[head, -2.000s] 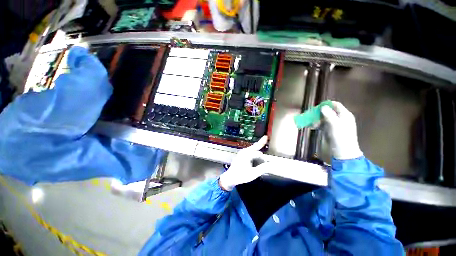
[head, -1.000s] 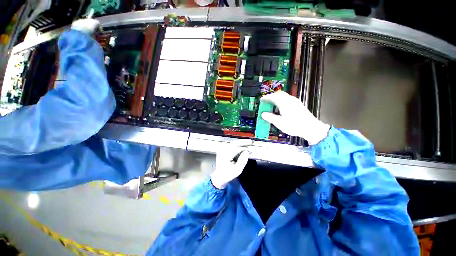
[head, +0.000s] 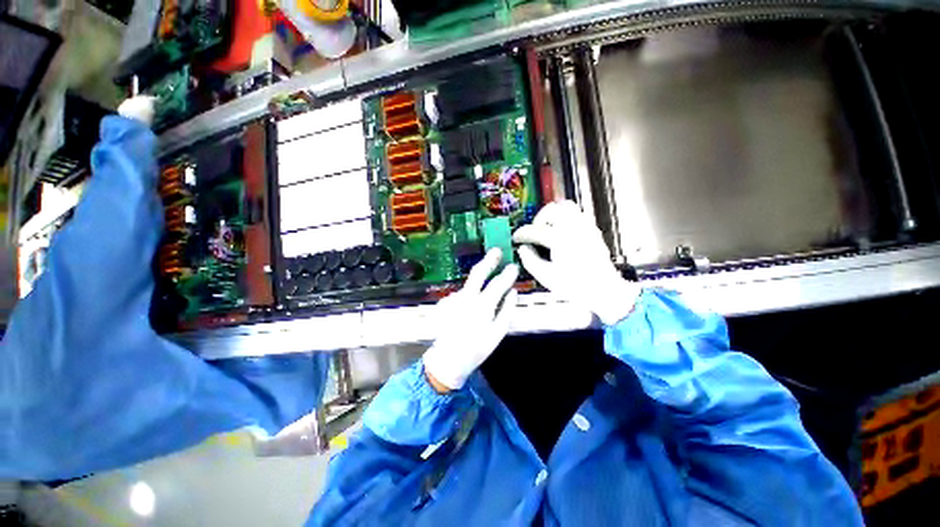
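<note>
The populated circuit board (head: 438,247) lies in its carrier frame (head: 539,134) on the conveyor, with silver blocks (head: 325,185), orange-copper coils (head: 408,163), black cylinders (head: 335,270) and a toroidal coil (head: 504,191). A small green piece (head: 498,234) stands at the board's near right, below the toroidal coil. My gloved left hand (head: 473,321) has its fingertips at the piece's lower end. My gloved right hand (head: 573,257) has its fingers bent at the piece's right side. The fingers partly hide its lower end, and the grip is unclear.
The conveyor rail (head: 742,288) runs along the near side. A person's blue sleeve (head: 93,278) and gloved hand (head: 137,106) are at the left, over a second board (head: 211,242). Orange plates (head: 907,448) are at the lower right. Green pieces (head: 464,21) lie behind the far rail.
My right hand brought the green piece from over the open conveyor to the board's near right. My left hand left the near rail and came up to the piece. The other person's hand moved beyond the far rail.
</note>
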